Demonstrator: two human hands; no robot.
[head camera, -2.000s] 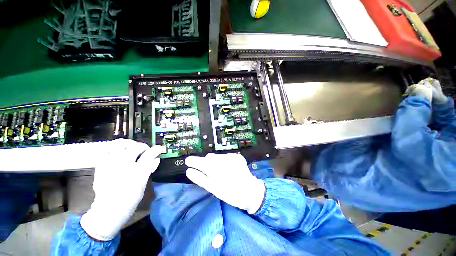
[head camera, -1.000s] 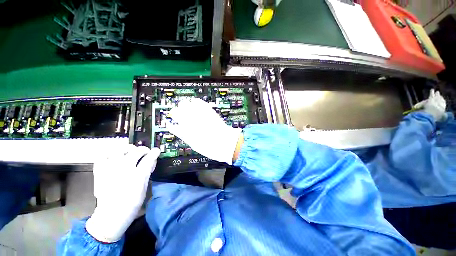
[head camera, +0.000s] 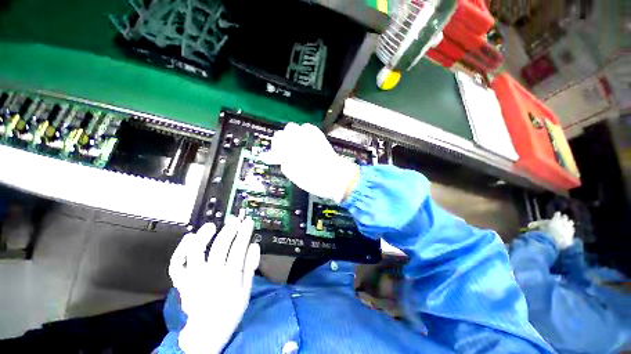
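The black solder pallet (head camera: 277, 243) lies in front of me and looks tilted in view. A green PCB panel (head camera: 266, 200) sits in its left opening, and another PCB panel (head camera: 325, 216) shows in the right opening, partly covered by my right arm. My gloved left hand (head camera: 218, 266) rests at the pallet's near left edge, fingers spread, holding nothing visible. My gloved right hand (head camera: 310, 157) is over the upper part of the boards. Its fingertips touch or hover near the left panel's top; whether it holds anything is hidden.
Waiting boards (head camera: 59, 131) line the conveyor (head camera: 90, 183) at left. Bracket bins hold tangled brackets (head camera: 181, 31) and a few brackets (head camera: 308, 63). A fan (head camera: 408, 34), white paper (head camera: 486, 114) and red tray (head camera: 529, 138) are at upper right. Another person's gloved hands (head camera: 559, 228) are at right.
The view has turned, so the pallet appears slanted and farther right. My right hand has moved from the pallet's near edge to its upper part. My left hand's fingers have spread.
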